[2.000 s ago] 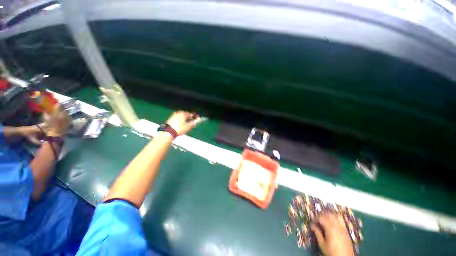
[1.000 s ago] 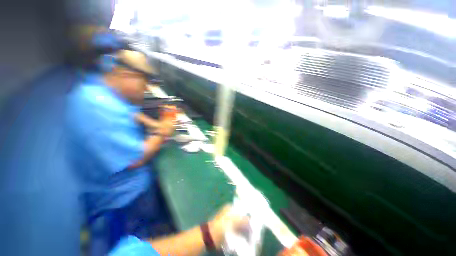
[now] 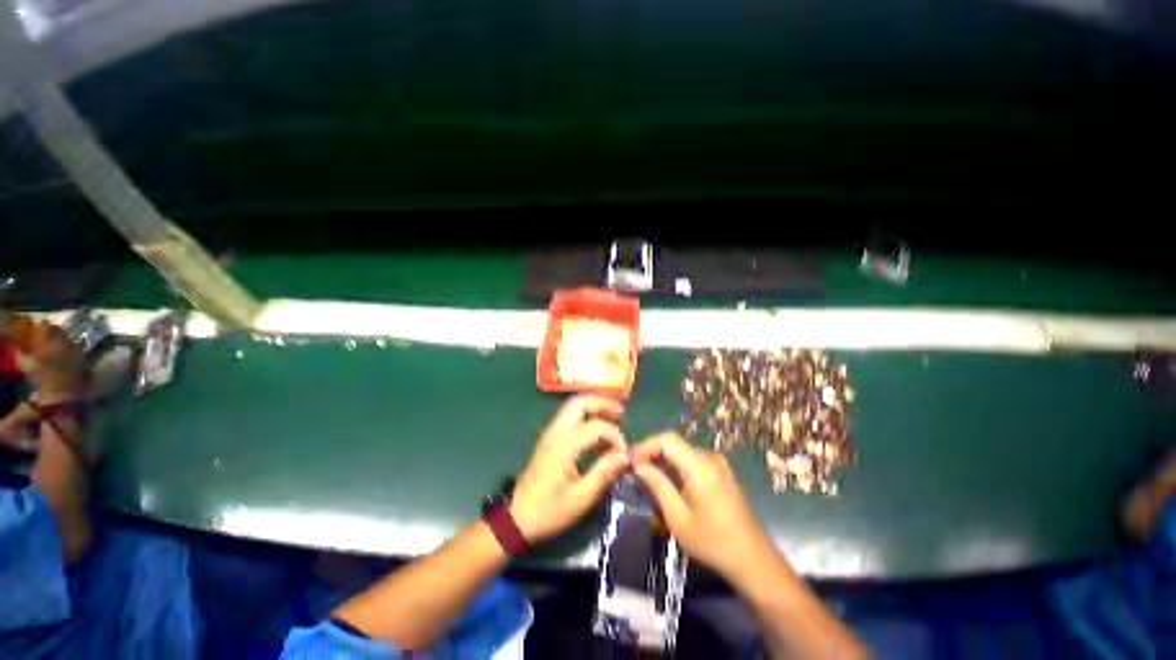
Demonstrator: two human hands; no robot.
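Note:
A phone body (image 3: 641,583), silver-edged with a black middle, lies at the bench's front edge below my hands. My left hand (image 3: 574,467) and my right hand (image 3: 690,496) meet just above its top end, fingertips together. A tiny thing may be between the fingertips; it is too small and blurred to tell. My left wrist wears a dark red band (image 3: 506,526). An orange-red bin (image 3: 546,355) with pale pieces stands just beyond my left hand. A pile of small glinting parts (image 3: 780,406) lies to the right.
A white rail (image 3: 929,330) runs between bench and green belt. On the belt are a dark tray (image 3: 748,273), a phone (image 3: 631,263) and another phone (image 3: 886,259). A slanted post (image 3: 194,273) stands left. Other workers' arms (image 3: 58,464) show at the left and a hand (image 3: 1145,503) at the right edge.
The view has swung back from the left-hand neighbour to the bench. My left hand has come from over the belt, my right hand from the pile; they now meet above a phone body at the front edge.

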